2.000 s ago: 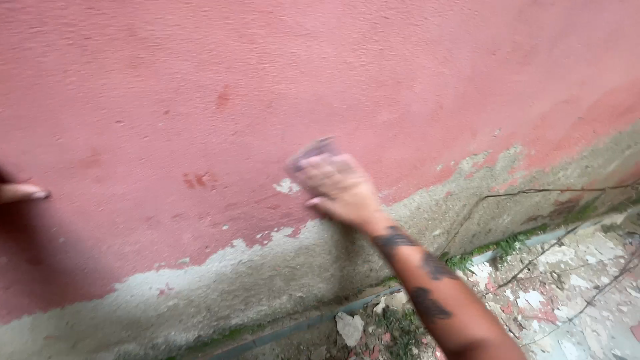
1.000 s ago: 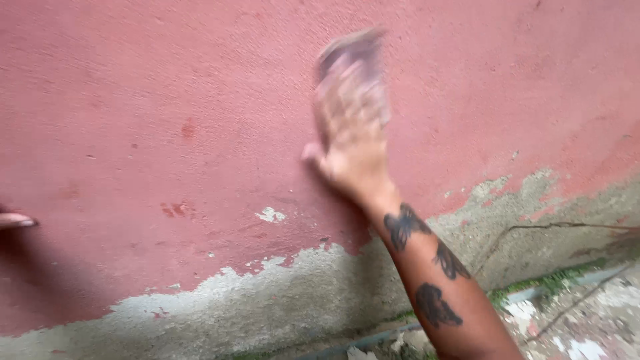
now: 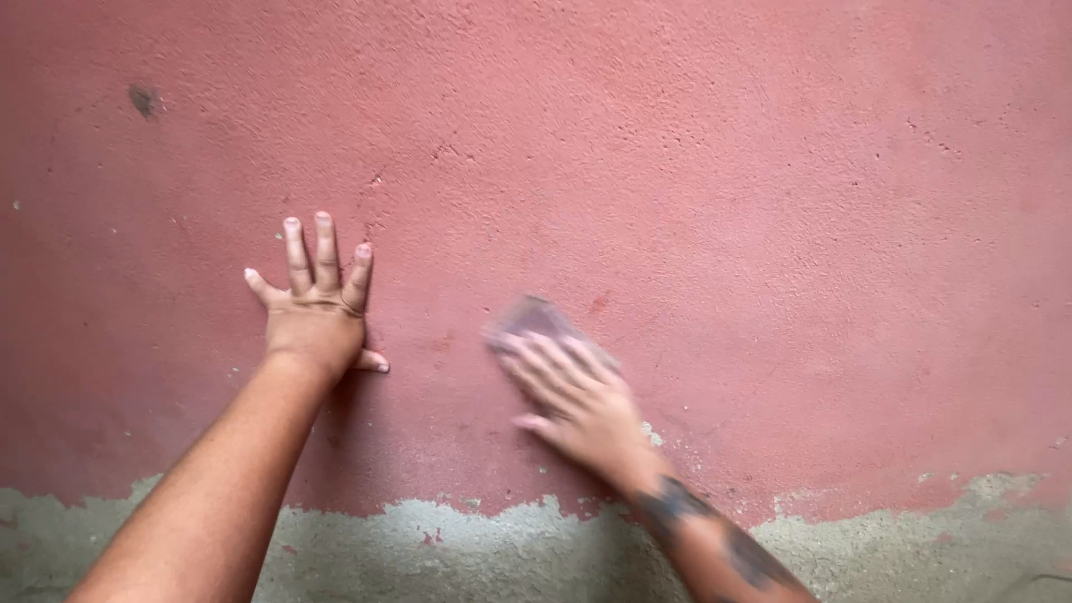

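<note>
A rough wall (image 3: pixel 712 209) painted pink fills most of the view. My left hand (image 3: pixel 318 310) is spread against it, fingers pointing up, with nothing held. To its right, my right hand (image 3: pixel 578 402) lies on a thin greyish sheet (image 3: pixel 532 318), possibly sandpaper, and presses it against the wall. The sheet's upper part sticks out beyond my fingertips; the rest is hidden under my hand. Both the sheet and the right hand are blurred.
Below the hands the paint ends in a ragged edge, with bare grey plaster (image 3: pixel 435 553) under it. A small chipped patch (image 3: pixel 651 434) shows beside my right wrist. A dark spot (image 3: pixel 142 100) marks the upper left wall.
The view has turned, so the littered ground is out of sight. My left hand, only a fingertip at the left edge before, now shows whole. My right hand has moved over the wall with the sheet.
</note>
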